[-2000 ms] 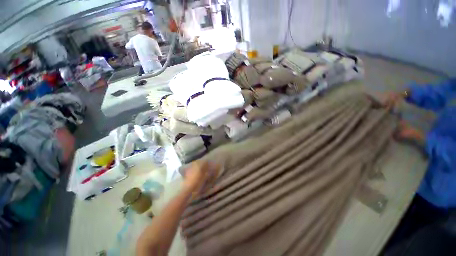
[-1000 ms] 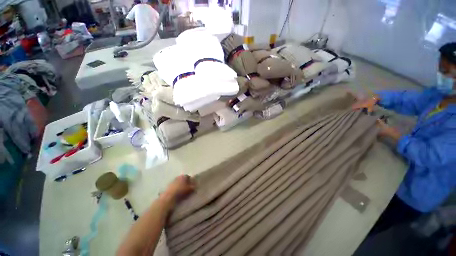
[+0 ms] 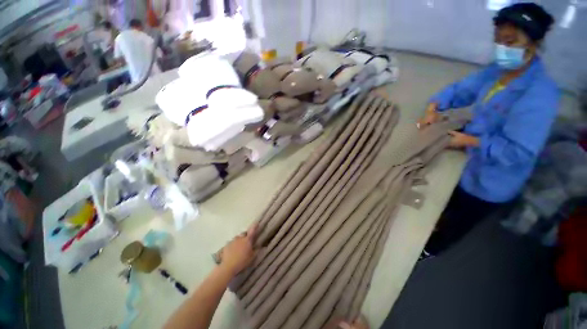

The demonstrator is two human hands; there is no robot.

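Observation:
Long brown cut panels (image 3: 322, 212) lie fanned like pleats along the cream table. My left hand (image 3: 238, 254) holds their near left corner between fingers and thumb. My right hand (image 3: 353, 324) is at the bottom edge of the picture, mostly cut off, touching the near end of the panels; its grip cannot be told. A co-worker in a blue jacket (image 3: 515, 138) across the table holds the far end of part of the panels with both hands. The other far ends lie loose on the table. Small brown cut parts (image 3: 412, 197) lie beside the panels.
White bundles (image 3: 222, 115) top a pile of tied beige-brown bundles (image 3: 293, 80) behind the panels. At left are white trays (image 3: 80, 234) with tools, a brown-gold roll (image 3: 141, 257), a marker pen (image 3: 174, 281) and a pale-blue strip (image 3: 132, 299). Another person stands farther back.
The far ends of the panels have split into two groups, one lying loose, the other held by the co-worker, now standing more in view. My right hand's fingers have appeared at the bottom edge.

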